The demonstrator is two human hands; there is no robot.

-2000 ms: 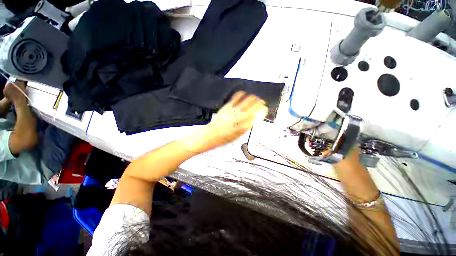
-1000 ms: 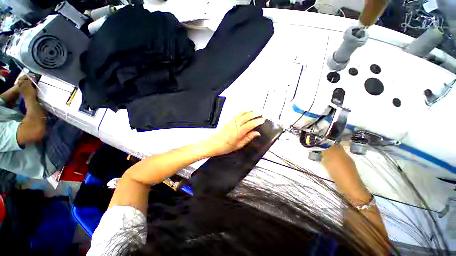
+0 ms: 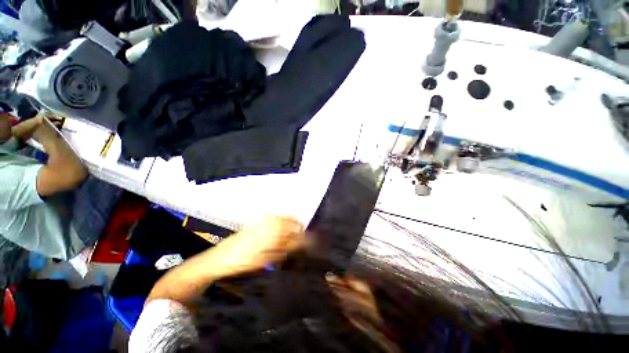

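A dark fabric strip [image 3: 345, 207] lies from the needle area of the white sewing machine [image 3: 441, 124] down towards my body. My left hand [image 3: 276, 241] is blurred at the strip's left edge; whether its fingers grip the strip is unclear. My right hand [image 3: 355, 296] is low at the strip's near end, partly hidden by dark hair and blurred. The metal needle parts [image 3: 414, 162] are just right of the strip's far end. A stack of cut black pieces [image 3: 241, 155] lies left of the strip.
A crumpled black fabric heap [image 3: 190, 89] and a long folded black piece [image 3: 310, 76] lie at the upper left. A grey machine unit [image 3: 83, 83] stands beyond them. Another person's arm [image 3: 62, 162] is at the far left. A grey post [image 3: 441, 48] rises above the machine head.
The strip was taken from the stack to the needle, and now lies more upright in view. My left hand has moved down and left. My right hand has left the needle area and moved down and left.
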